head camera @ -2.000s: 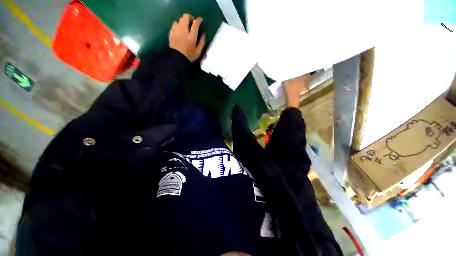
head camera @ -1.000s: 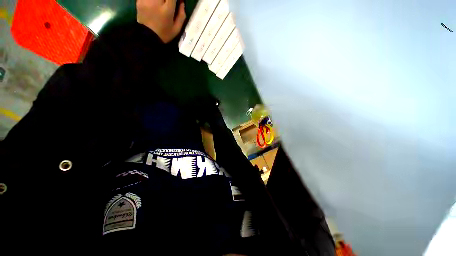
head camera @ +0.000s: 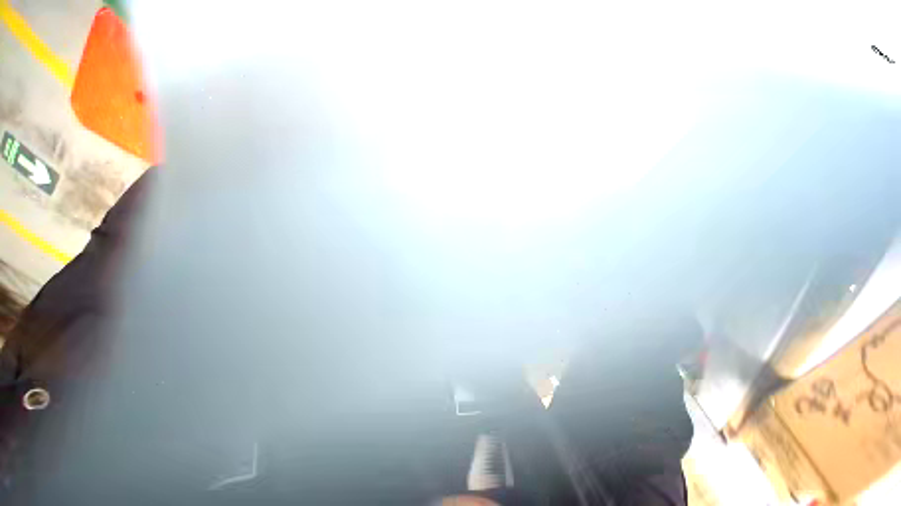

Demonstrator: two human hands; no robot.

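Note:
A large pale, blurred sheet-like thing (head camera: 395,247) fills most of the head view, very close to the camera. It is glaring white at the top and grey-blue, partly see-through, lower down. It hides the bench and any boxes on it. Neither of my hands can be made out. A dark sleeve (head camera: 79,287) shows at the left edge, and dark clothing shows faintly at the bottom. What my hands hold cannot be seen.
A red-orange plastic thing (head camera: 117,94) stands at the upper left. The floor has yellow lines and a green arrow sign (head camera: 30,163). A brown cardboard box with a drawing (head camera: 840,405) is at the lower right, beside a pale metal post.
The pale thing has spread from the right across nearly the whole view. The hand and the row of white boxes seen earlier are now hidden. The cardboard box shows again at the right.

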